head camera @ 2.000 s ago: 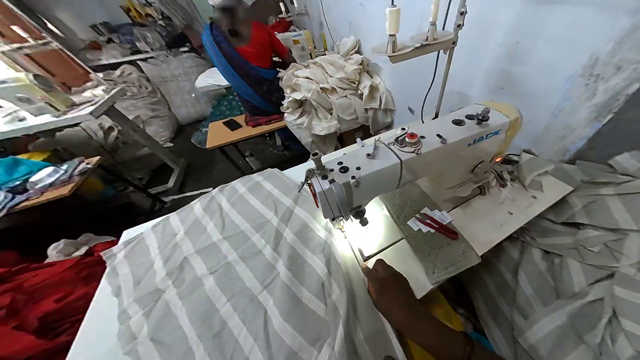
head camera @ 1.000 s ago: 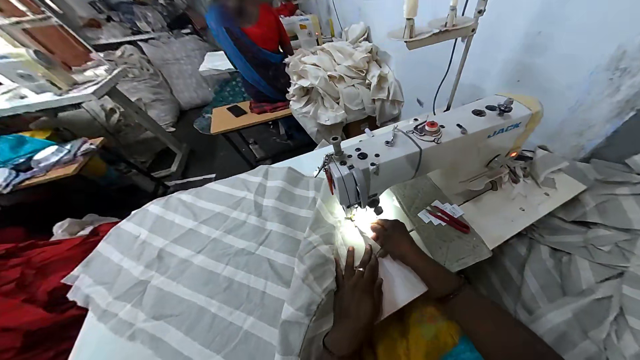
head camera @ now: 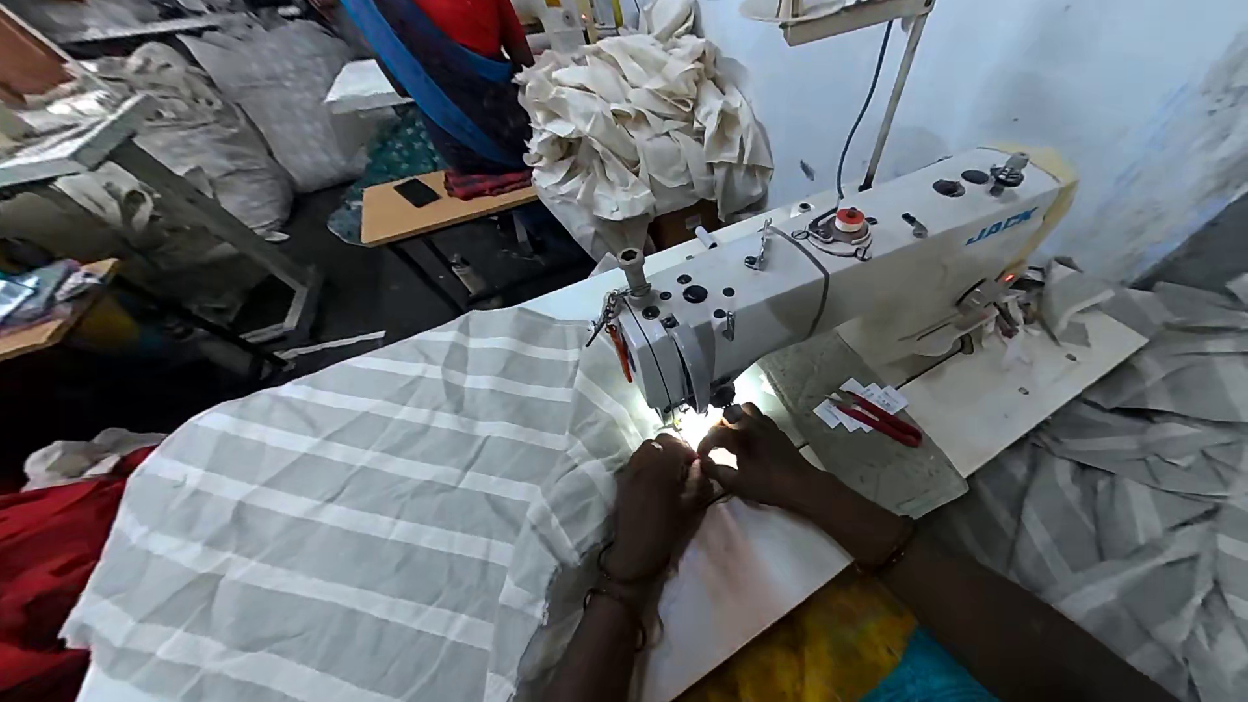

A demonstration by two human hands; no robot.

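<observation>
A white Jack sewing machine [head camera: 780,283] stands on a white table, its lamp lighting the needle area. Grey fabric with white stripes [head camera: 370,487] spreads over the table left of the needle. Just in front of the presser foot, my left hand [head camera: 653,497] pinches the fabric's edge. My right hand [head camera: 765,453] meets it there, fingertips together at the same edge; the bright light and the fingers hide exactly what each one grips. Red-handled thread snips [head camera: 877,419] lie on small white labels [head camera: 846,408] on the machine bed, right of my right hand.
More striped fabric [head camera: 1121,487] is heaped at the right. Behind the machine stands a big pile of cream cloth [head camera: 643,127], beside a person in red and blue [head camera: 458,78]. A wooden bench [head camera: 390,214] holds a dark phone [head camera: 416,192]. Red cloth [head camera: 58,546] lies at the left.
My left hand, not in view two seconds ago, came in beside the right one at the fabric. The right hand has moved up to the needle area. The view has shifted closer.
</observation>
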